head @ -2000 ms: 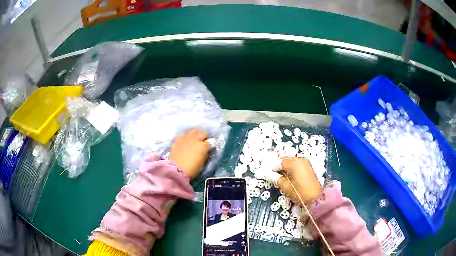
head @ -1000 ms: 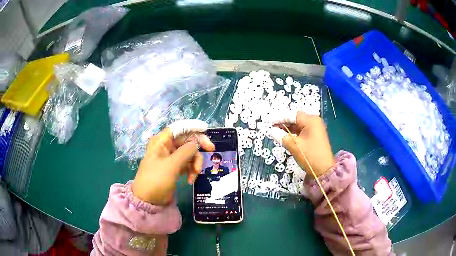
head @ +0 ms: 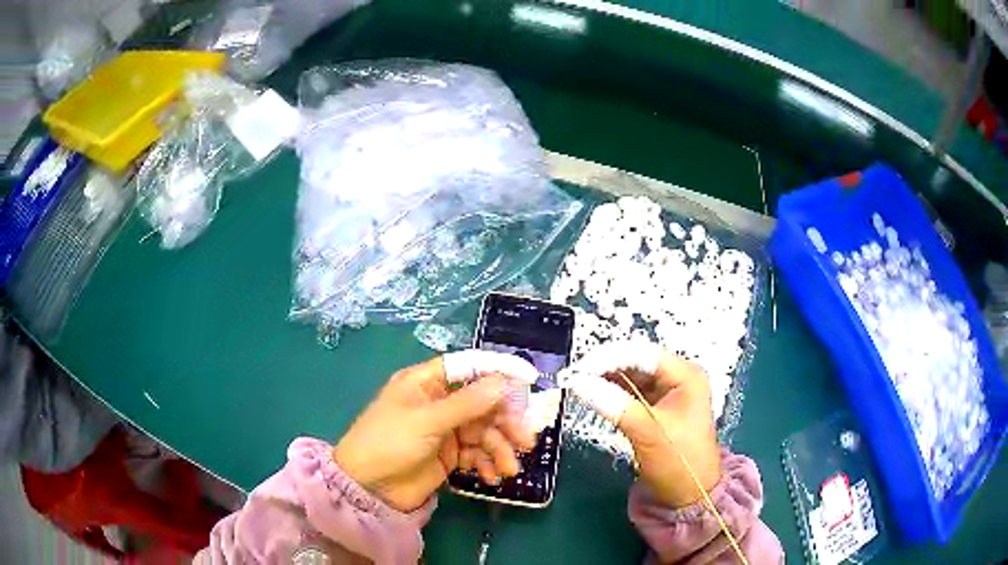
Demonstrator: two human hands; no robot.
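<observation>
My left hand, its forefinger wrapped in white, is over the black phone with fingers curled; a small glossy, see-through piece seems to show between its fingers, blurred. My right hand, also wrapped in white, pinches in front of the discs and holds a thin tan stick that runs back under its palm. The fingertips of both hands nearly meet; whether a disc is between them I cannot tell. Loose white discs lie on a clear ribbed tray, partly hidden by my right hand. The clear bag holds clear pieces.
The phone stands under my left hand with a cable below. A blue bin of whitish-clear pieces is at right, a flat clear box beside it. A yellow tray and small bags are far left. The bench's raised ledge curves behind.
My left hand has left the large bag, come back over the phone and moved right to meet my right hand's fingertips. The view has tilted and shifted.
</observation>
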